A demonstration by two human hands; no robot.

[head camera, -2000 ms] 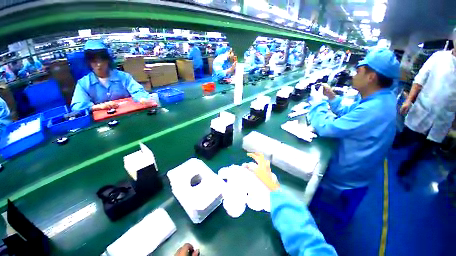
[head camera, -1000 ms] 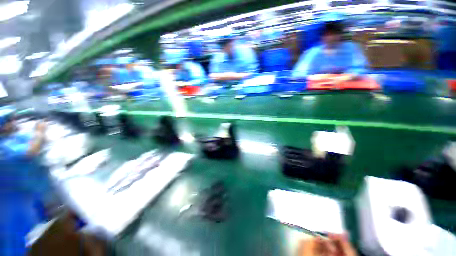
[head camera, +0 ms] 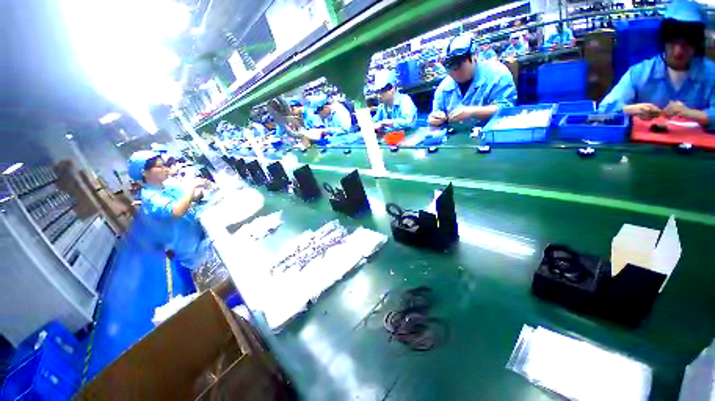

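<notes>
Neither of my hands is in the picture. A white bag stack (head camera: 584, 366) lies flat on the green bench at the lower right. Coiled thin black loops (head camera: 415, 319) lie in a loose pile left of it. Speckled bulk-packed parts (head camera: 312, 247) rest on a long white packing sheet (head camera: 345, 270) near the bench's front edge. Open black gift boxes stand in a line behind; the nearest (head camera: 568, 283) holds a black ring-shaped product and has a pale card upright beside it. Another open black box (head camera: 423, 227) stands further left.
A large open brown carton (head camera: 176, 356) stands at the bench edge, lower left. A person in blue (head camera: 168, 205) works further along this side. Workers sit opposite with blue bins (head camera: 517, 125) and a red mat (head camera: 666, 135). A white insert stack is cut off at the right edge.
The view has swung left along the bench, then steadied. The hand seen at the bottom earlier is out of the picture. The round pads have left the view; the carton has come in.
</notes>
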